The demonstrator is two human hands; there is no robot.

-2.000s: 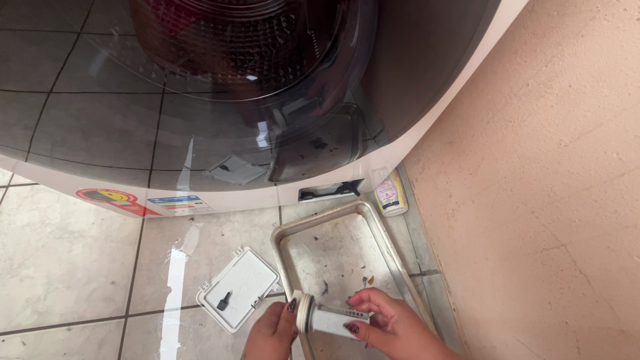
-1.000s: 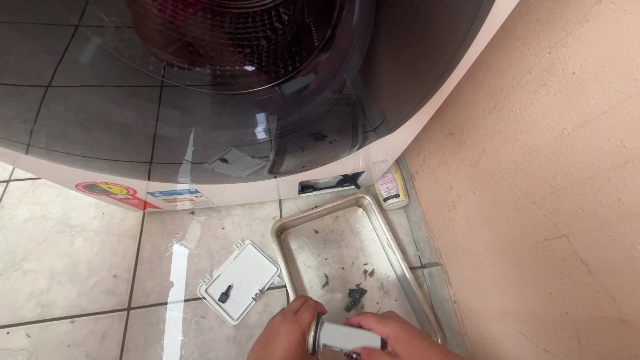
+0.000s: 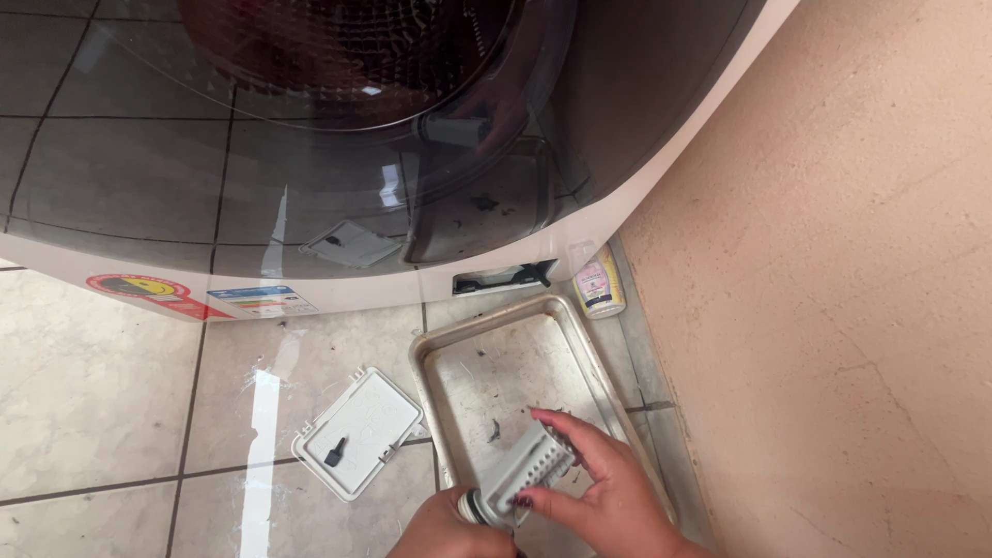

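A grey plastic drain pump filter from a washing machine is between my hands, tilted over the near part of a metal tray. My left hand is closed around its round cap end, where a dark ring shows. The thumb and fingers of my right hand hold the perforated body near its far end. Bits of dark debris lie in the tray. Left of the tray, a white plastic access cover rests on the floor with a small black plug on it.
The front-loading washing machine stands ahead, with an open rectangular hatch low on its front. A small bottle with a yellow and pink label stands between machine and wall. The plastered wall rises on the right above the tiled floor.
The filter has turned, so its perforated side now shows and its far end points up and right. My right hand has shifted to that end.
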